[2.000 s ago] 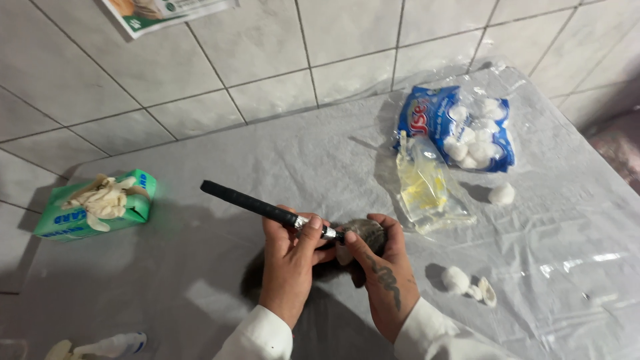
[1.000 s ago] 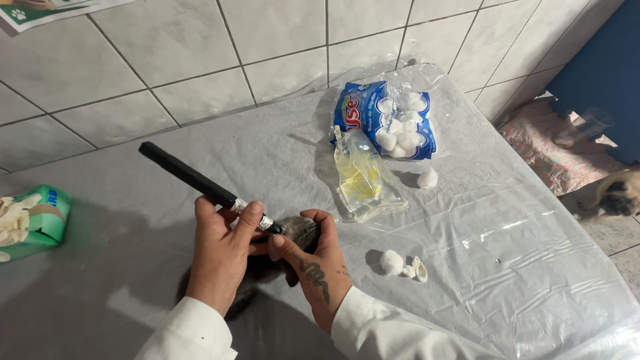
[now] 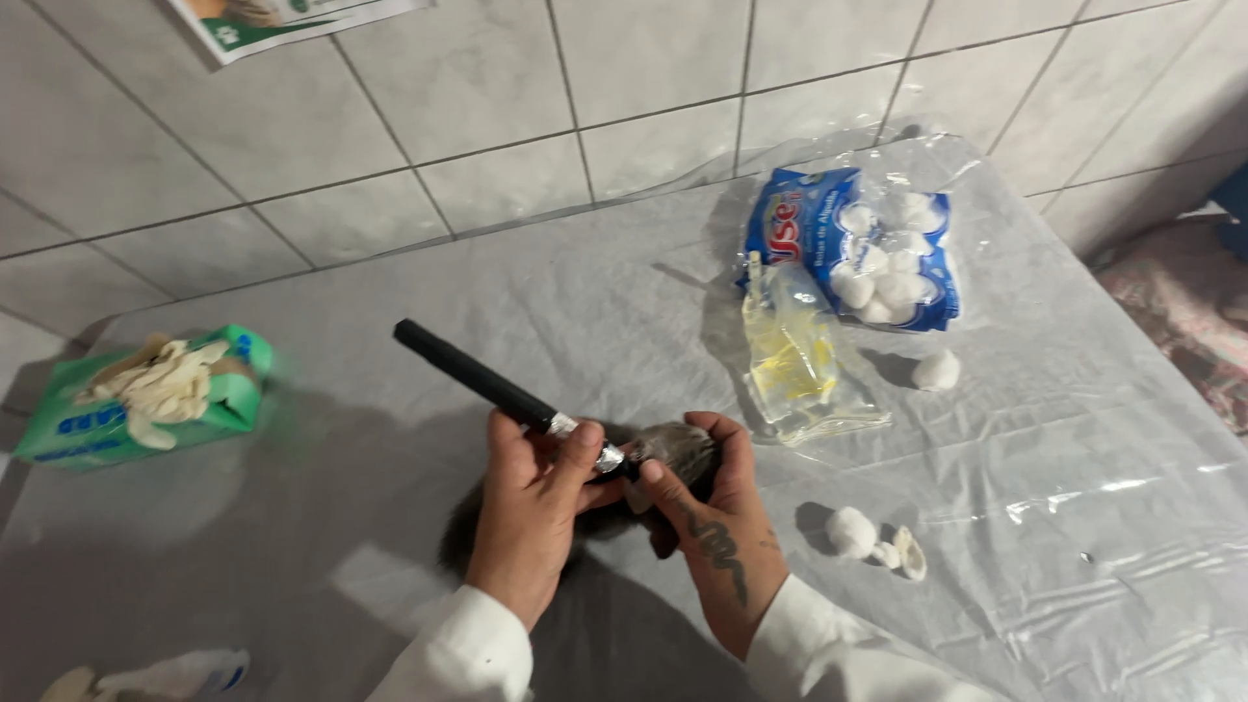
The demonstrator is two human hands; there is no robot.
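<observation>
A small grey furry animal (image 3: 609,517), perhaps a kitten, lies low in the middle of the plastic-covered table, mostly hidden by my hands. My left hand (image 3: 536,507) holds a black pen-like instrument with a silver band, likely an otoscope (image 3: 478,375), slanting down to the right. Its narrow end is at the animal's head (image 3: 682,448); whether it enters the ear cannot be told. Cupped round the head is my right hand (image 3: 721,526), its thumb beside the instrument's tip. A bag of cotton balls (image 3: 848,249) and a clear plastic bag with yellow stains (image 3: 799,361) lie beyond, to the right.
At the left stands a green glove box (image 3: 58,405) with pale gloves (image 3: 171,385) on top. A loose cotton ball (image 3: 936,370) and another (image 3: 851,532) beside small used pieces lie right. A white bottle or tube (image 3: 175,675) lies front left. The tiled wall (image 3: 507,185) borders the table's back.
The view has swung right and then back left. Both hands keep their hold on the instrument and the animal's head; nothing else has plainly moved.
</observation>
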